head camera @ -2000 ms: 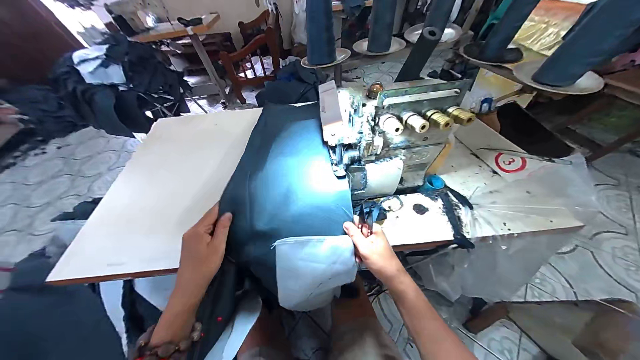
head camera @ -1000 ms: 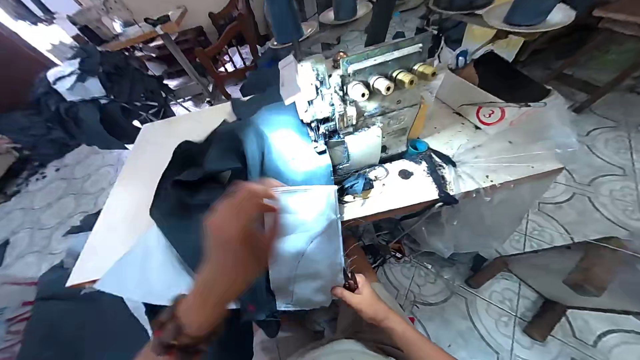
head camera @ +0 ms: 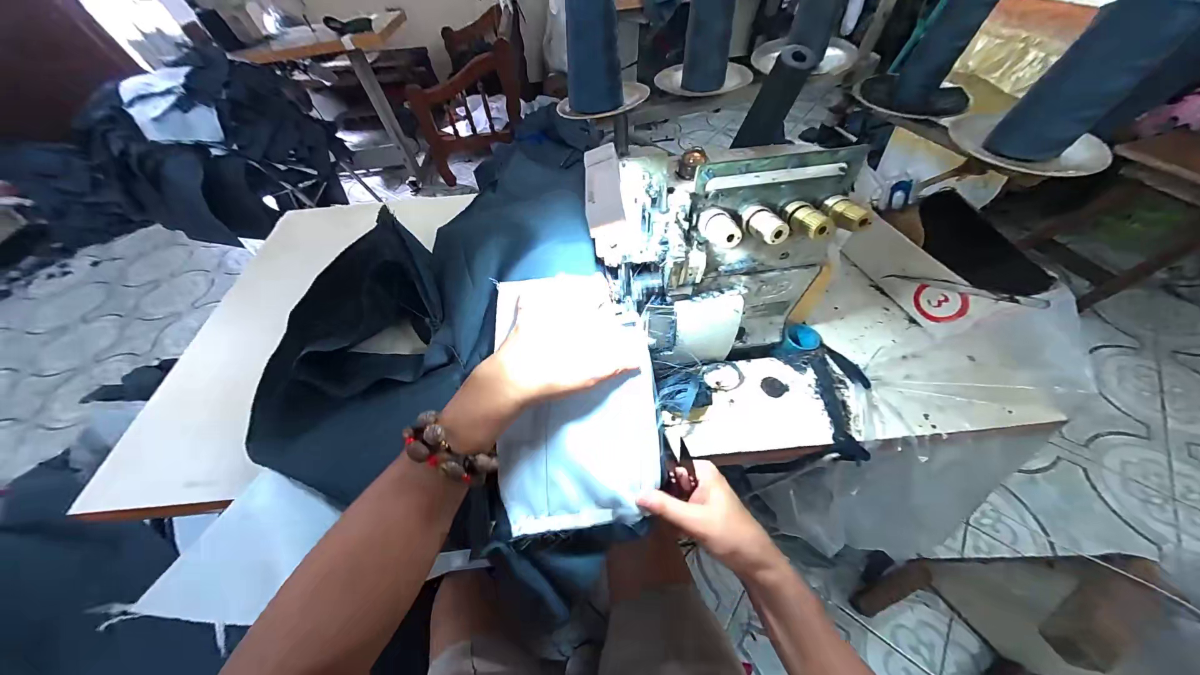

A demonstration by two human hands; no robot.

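Note:
A serger sewing machine point(head camera: 731, 253) with several tension knobs stands on a white table. Dark blue fabric point(head camera: 525, 216) lies along its left side, with a light pocket piece point(head camera: 581, 450) on top, its upper end close under the presser foot area. My left hand point(head camera: 544, 366) presses flat on the light piece, fingers toward the machine. In my right hand point(head camera: 703, 511) is a small pair of dark-handled scissors point(head camera: 682, 473), blades pointing up; thumb and fingers also touch the piece's lower right corner.
Dark thread cones point(head camera: 592, 56) stand on plates behind the machine. A blue cap point(head camera: 802, 338) and fabric scraps point(head camera: 684, 392) lie on the tabletop point(head camera: 206, 375). Clear plastic point(head camera: 975, 394) covers its right end. A wooden chair point(head camera: 473, 94) and a dark garment pile point(head camera: 197, 141) are behind.
The light piece has moved up beside the machine. My left hand, blurred above the cloth one second ago, now rests on it. Dark fabric has been folded over to the left since two seconds ago.

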